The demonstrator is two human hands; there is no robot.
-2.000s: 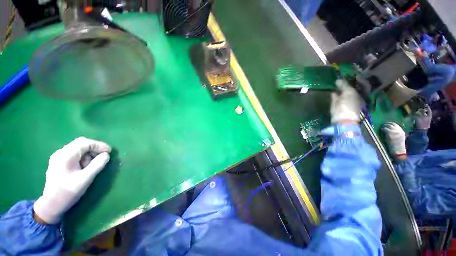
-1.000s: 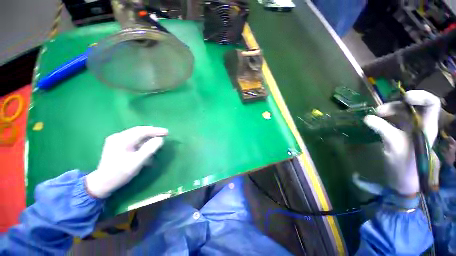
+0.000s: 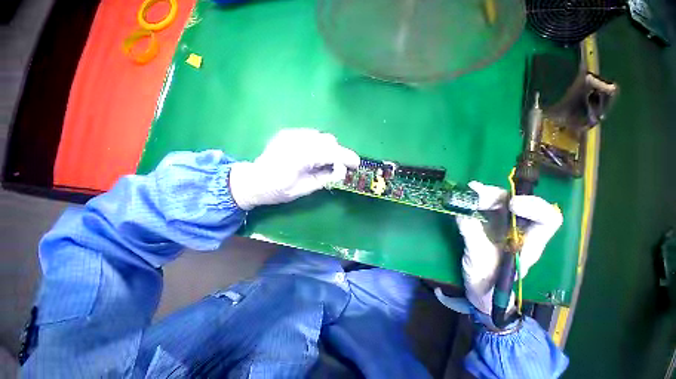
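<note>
A populated green circuit board is held across the middle of the green mat, its component side showing dark connectors and a yellow part. My left hand, in a white glove, grips its left end. My right hand, also in a white glove, pinches its right end with the fingertips. The same hand holds a soldering iron with a yellow wire along its handle, the metal tip pointing up and away from me. Whether the board touches the mat cannot be told.
An iron stand with a yellow-brown sponge is at the mat's right edge. A round translucent disc and a black fan are at the top. Yellow rings lie on a red surface at left. A dark green conveyor is at right.
My right hand has come back from the conveyor side to over the mat, with the board and the iron. My left hand has gone from resting on the mat to gripping the board's left end.
</note>
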